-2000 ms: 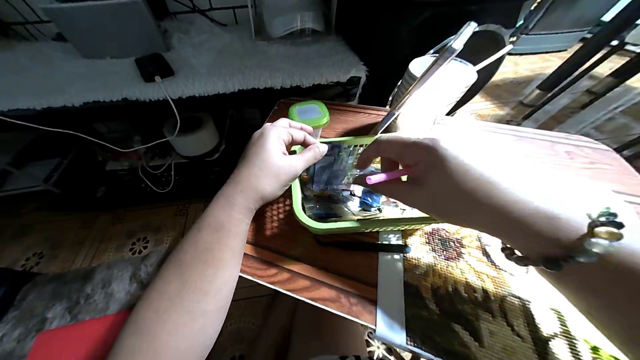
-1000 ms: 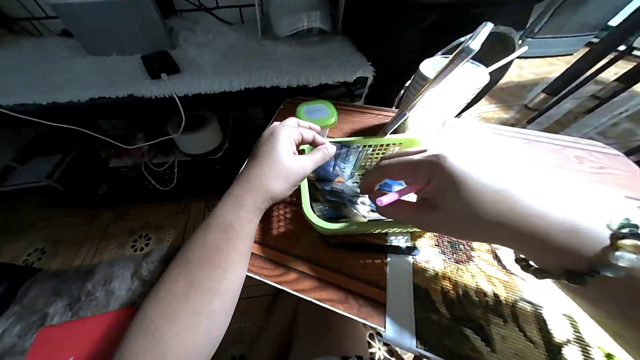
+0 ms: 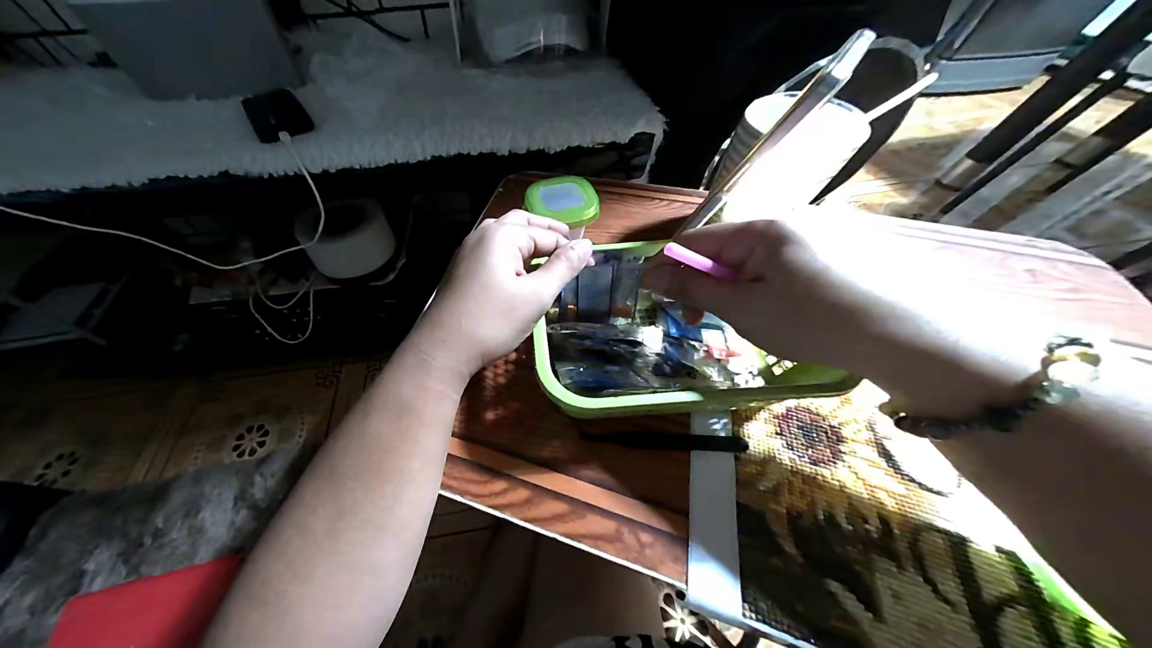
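A green plastic basket (image 3: 621,402) on a wooden table holds several small clear plastic bags (image 3: 621,355) with dark and coloured contents. My left hand (image 3: 513,279) is over the basket's left side, thumb and fingertips pinched together at the upper edge of a clear bag (image 3: 596,290). Over the right part of the basket, my right hand (image 3: 729,270) holds a pink pen-like tool (image 3: 697,261) between thumb and fingers; its fingertips are near the bags. Beneath the right forearm lies a sunflower diamond painting canvas (image 3: 828,504) with a white border.
A green-lidded container (image 3: 562,200) stands behind the basket. A phone or tablet (image 3: 783,126) leans against a white cylindrical container (image 3: 810,153). A black slender object (image 3: 666,441) lies before the basket. Left is a fluffy-covered shelf (image 3: 405,112) with a cabled black device (image 3: 277,115).
The pink tool's end has turned from pointing down-left to up-left in my right hand. My left hand stays pinched at the basket's upper left side.
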